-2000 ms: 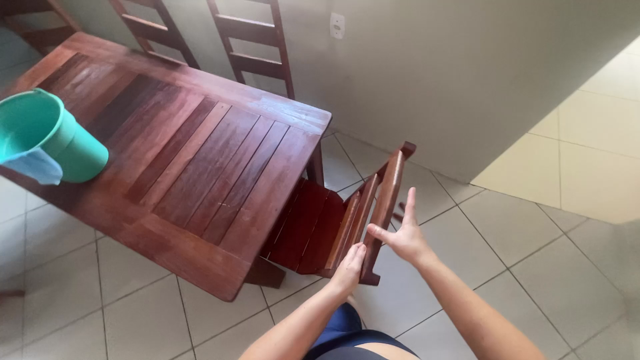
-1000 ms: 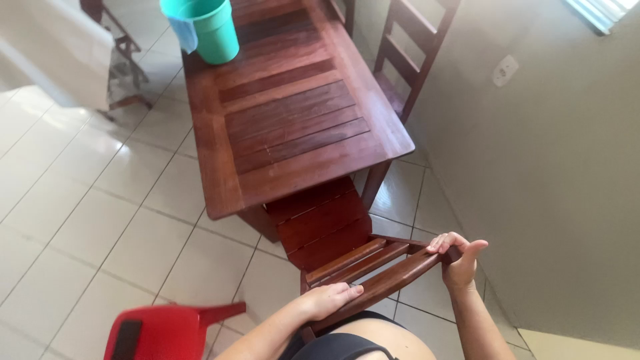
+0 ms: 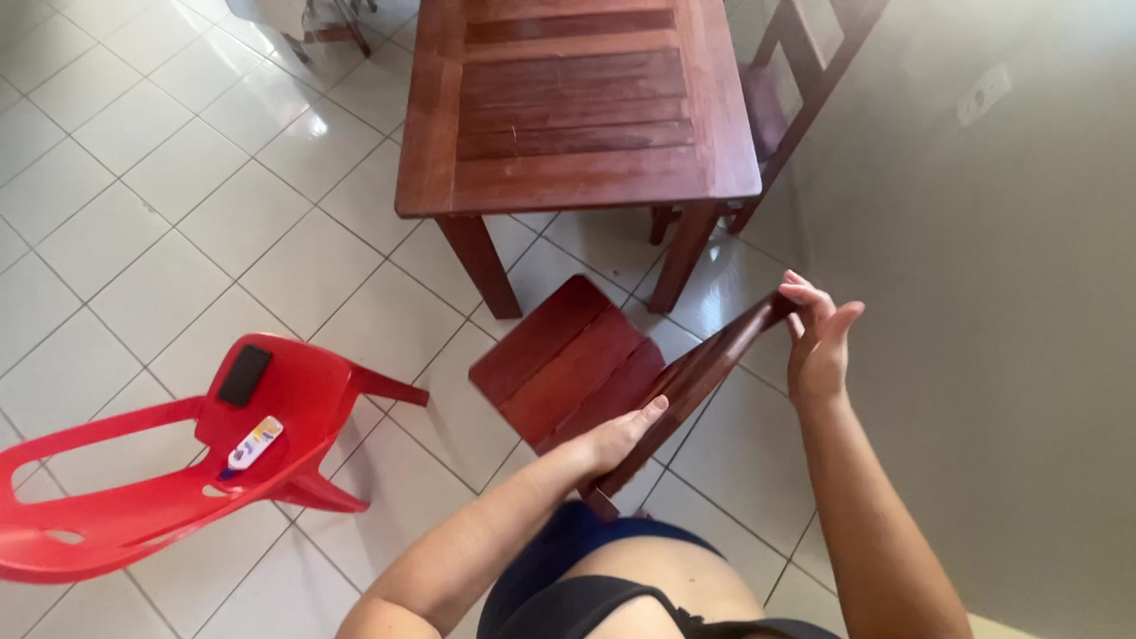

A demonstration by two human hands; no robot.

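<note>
A dark reddish wooden chair stands before me, its slatted seat angled away from the end of the wooden table. My left hand grips the near part of the chair's backrest, thumb on top. At the far upper corner of that backrest is my right hand, fingers curled against the wood and thumb spread out. The chair's legs are mostly hidden under the seat and backrest.
A red plastic chair at the left bears a dark flat object and a white bottle. Another wooden chair stands at the table's right side, near a wall with a socket.
The wooden chair has come out from under the table end and turned; its whole seat now shows. Both hands have stayed on its backrest. The view has swung left.
</note>
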